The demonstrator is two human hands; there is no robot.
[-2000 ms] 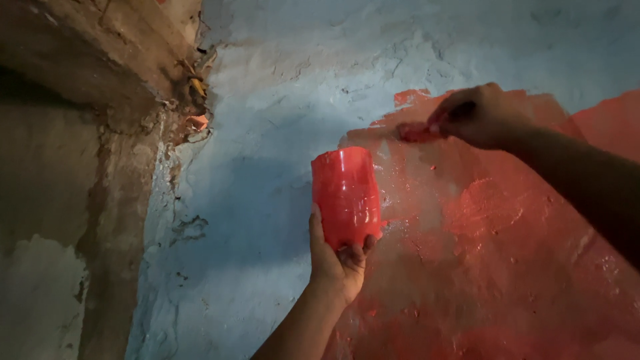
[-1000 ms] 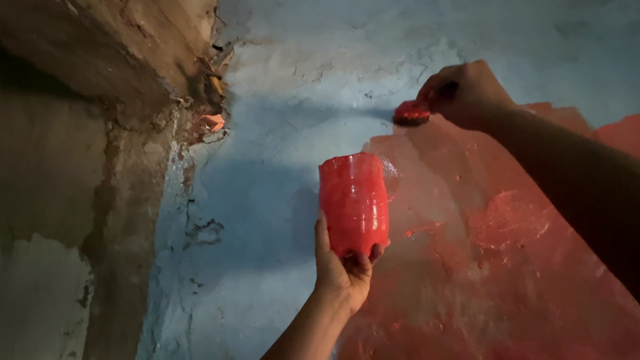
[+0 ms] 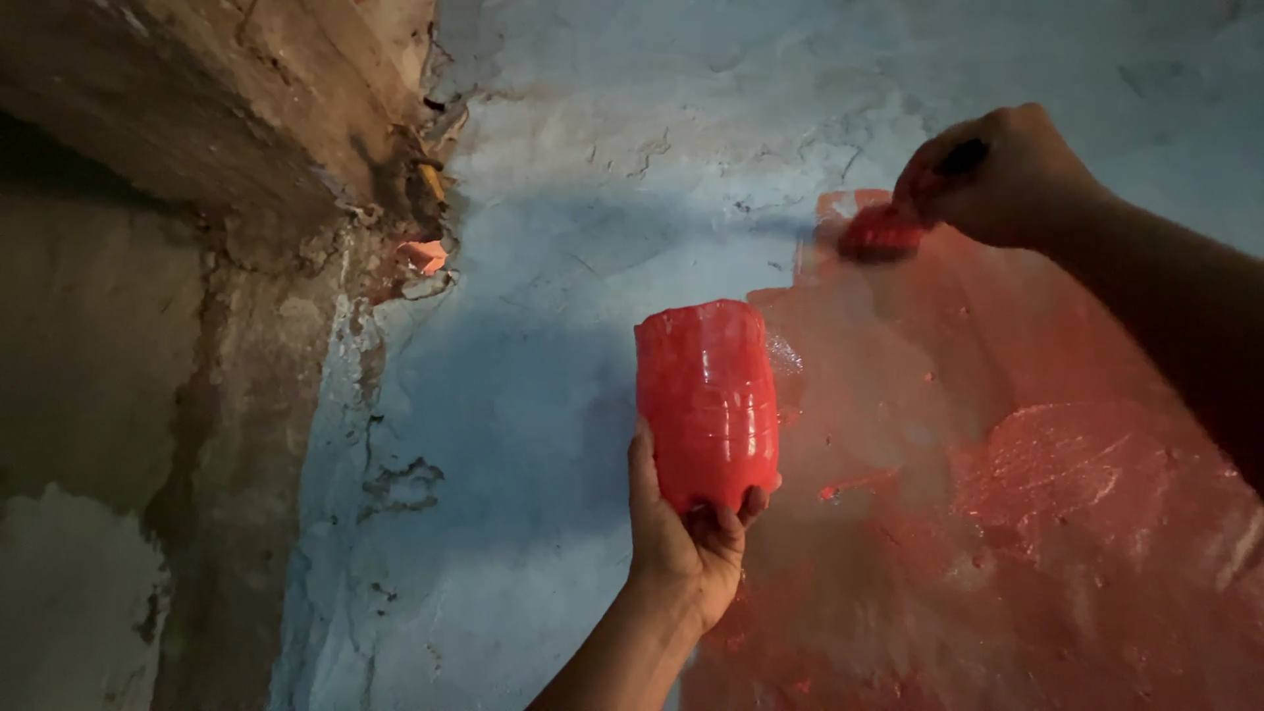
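My left hand [image 3: 696, 543] holds a cut-off plastic bottle [image 3: 706, 405] from below, upright; red paint colours it, and how full it is cannot be told. At the upper right my right hand [image 3: 997, 183] grips a paintbrush by its dark handle. The brush's red-coated bristles [image 3: 879, 234] lie at the upper left edge of the red paint [image 3: 1037, 474] on the wall, slightly blurred. Left of the brush and behind the bottle the wall is blue plaster [image 3: 484, 405]. Several wetter, brighter red patches shine at the right.
A rough brown beam or ledge [image 3: 227, 109] juts out at the upper left, above a bare plaster column [image 3: 247, 425]. Where they meet the blue wall, there is a broken hole with an orange fragment [image 3: 425, 257] and a yellow piece [image 3: 433, 183]. Cracks run through the blue plaster.
My right hand first moved the brush up onto the blue, then slightly down and right. Red now covers a small patch of wall at the brush that was blue before. The bottle stays in my left hand.
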